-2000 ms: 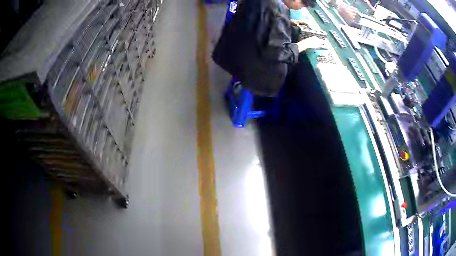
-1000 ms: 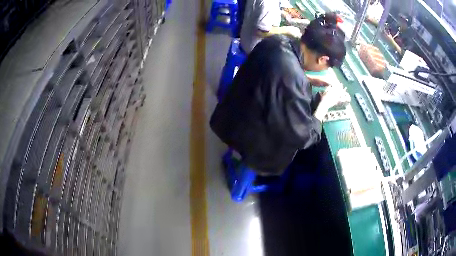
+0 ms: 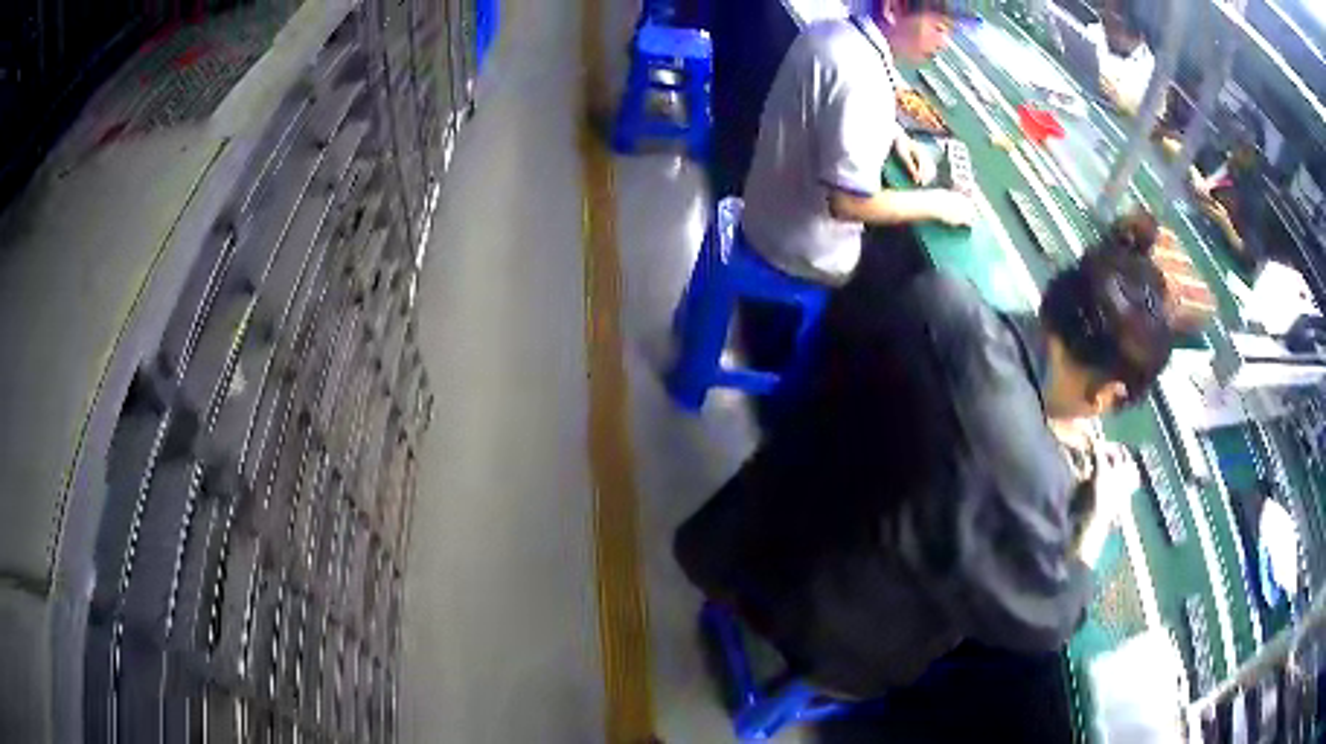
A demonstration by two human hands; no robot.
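Neither of my hands is in the picture. Nearest in front of me on the left is a tall grey wire-mesh rack [image 3: 276, 436] with many slats or panels in it. On the right, a seated person in a dark jacket [image 3: 916, 480] bends over the green bench [image 3: 982, 262], hands near the face and partly hidden. Beyond, a person in a light shirt [image 3: 822, 146] sits with both hands at a metal panel [image 3: 955, 167] on the bench, beside a dark tray of orange-copper bits [image 3: 919, 111].
A yellow floor line [image 3: 611, 436] runs along the aisle between rack and stools. An unoccupied blue stool [image 3: 669, 90] stands farther up; another blue stool [image 3: 749, 313] is under the person in the light shirt. A red item [image 3: 1038, 122] and an orange-brown stack [image 3: 1181, 276] are on the bench.
The view has moved forward along the aisle. The person in the dark jacket appears nearer and lower right; the person in the light shirt and the empty stool have come more fully into view.
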